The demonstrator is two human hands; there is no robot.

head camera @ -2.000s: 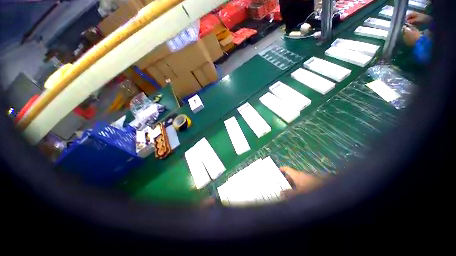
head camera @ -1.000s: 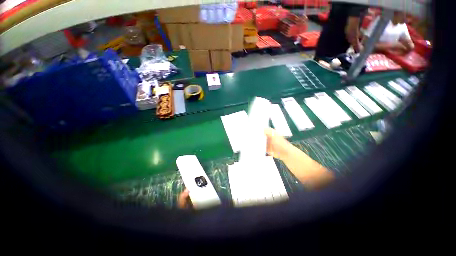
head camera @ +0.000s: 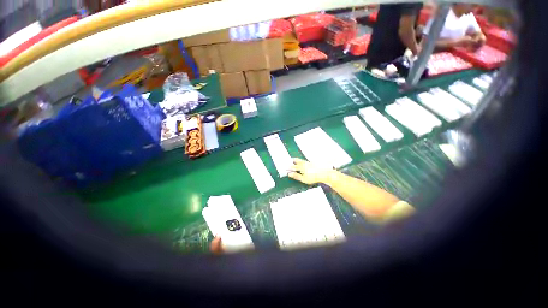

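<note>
My right hand (head camera: 307, 172) reaches over the green conveyor belt (head camera: 162, 194), its fingers on the near end of a slim white box (head camera: 279, 154). Whether it grips the box is unclear. Another slim box (head camera: 258, 171) lies to its left and more lie to the right along the belt. A row of white boxes (head camera: 306, 218) lies on the film-covered bench below my right hand. My left hand (head camera: 216, 244), mostly cut off at the dark lower rim, holds white boxes (head camera: 228, 222); the top one shows a dark watch-like picture.
A blue crate (head camera: 90, 138) stands at left. Beyond the belt are a brown-orange tray (head camera: 194, 137), a tape roll (head camera: 226, 123) and a small white box (head camera: 249, 108). Clear film (head camera: 396, 174) covers the near bench. Two people (head camera: 393, 36) are at the upper right, by a metal post (head camera: 428, 45).
The blurred white box is no longer in my right hand, which is now lower over the belt. My left hand now holds more than one box. Belt boxes show in different positions.
</note>
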